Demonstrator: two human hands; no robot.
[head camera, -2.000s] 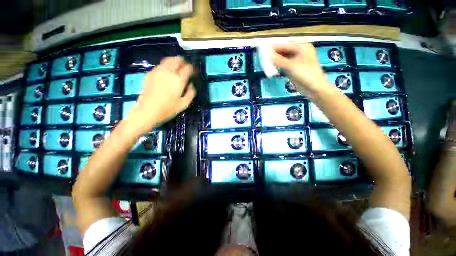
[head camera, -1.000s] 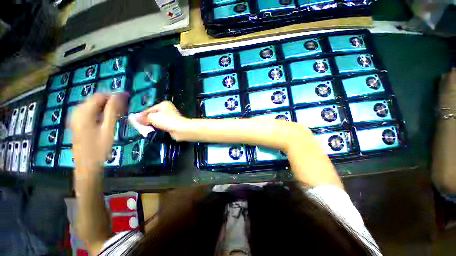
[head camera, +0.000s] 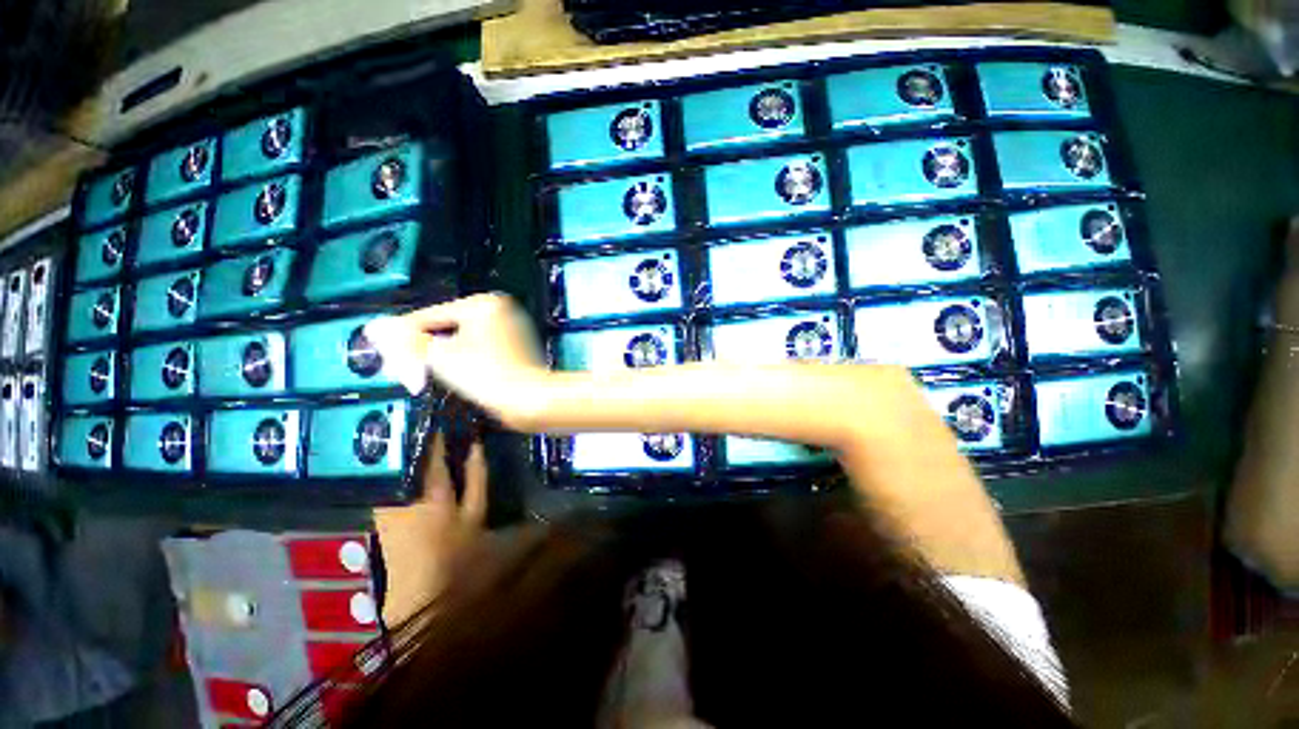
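Note:
The left black tray (head camera: 296, 316) holds teal panels with round dark discs; its far right pocket looks plain black. My right hand (head camera: 482, 356) pinches a small white cloth (head camera: 400, 353) at the disc end of a teal panel (head camera: 325, 356) in that tray's right column. My left hand (head camera: 432, 530) is low, at the tray's near right corner, with fingers pointing up; hair and shadow partly hide it, and its grip is unclear. The right black tray (head camera: 695, 185) holds rows of teal panels, and my right forearm crosses its near rows.
A tan board (head camera: 798, 32) with another black tray edge (head camera: 670, 17) lies beyond. Pale narrow pieces (head camera: 22, 306) lie at far left. Red-and-grey sheets (head camera: 271, 612) are below the bench edge. Another person's arm (head camera: 1268, 427) shows at the right rim.
My left hand has moved from above the left tray down to its near right corner. My right hand keeps the cloth over the right column. The view has shifted slightly.

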